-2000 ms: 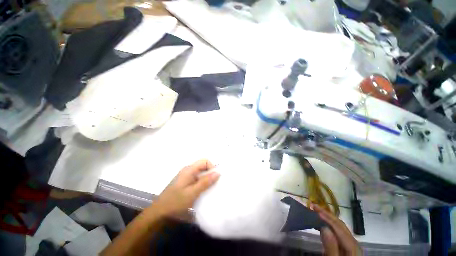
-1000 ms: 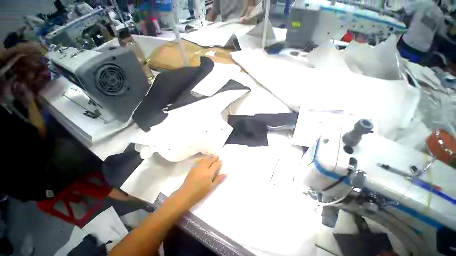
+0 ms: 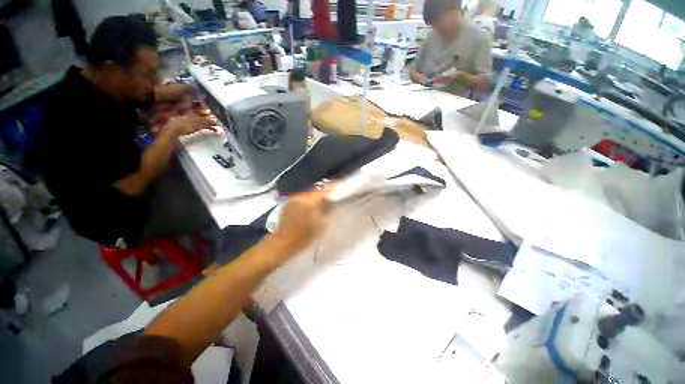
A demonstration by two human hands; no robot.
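Observation:
My left hand [image 3: 302,219] is raised over the left part of the white table and grips the edge of a pale pattern sheet [image 3: 353,214], which is blurred and lifted at a tilt. My right hand is not in view. Large dark cut panels [image 3: 338,159] lie behind the sheet. Folded dark pieces [image 3: 428,249] lie to the right of it. The head of my sewing machine [image 3: 574,337] shows at the lower right, cut off by the edge; its needle area is not clear.
A written sheet [image 3: 552,277] lies behind my machine. A second machine [image 3: 267,131] with a grey vented end stands at the left, with a person in black [image 3: 105,150] on a red stool [image 3: 154,262]. Another person [image 3: 454,52] works at the back. A long pale sheet [image 3: 526,199] crosses the table.
The view has swung left and up. My left hand has moved from resting on the table to holding up the pattern sheet. The right hand and dark piece have left the picture.

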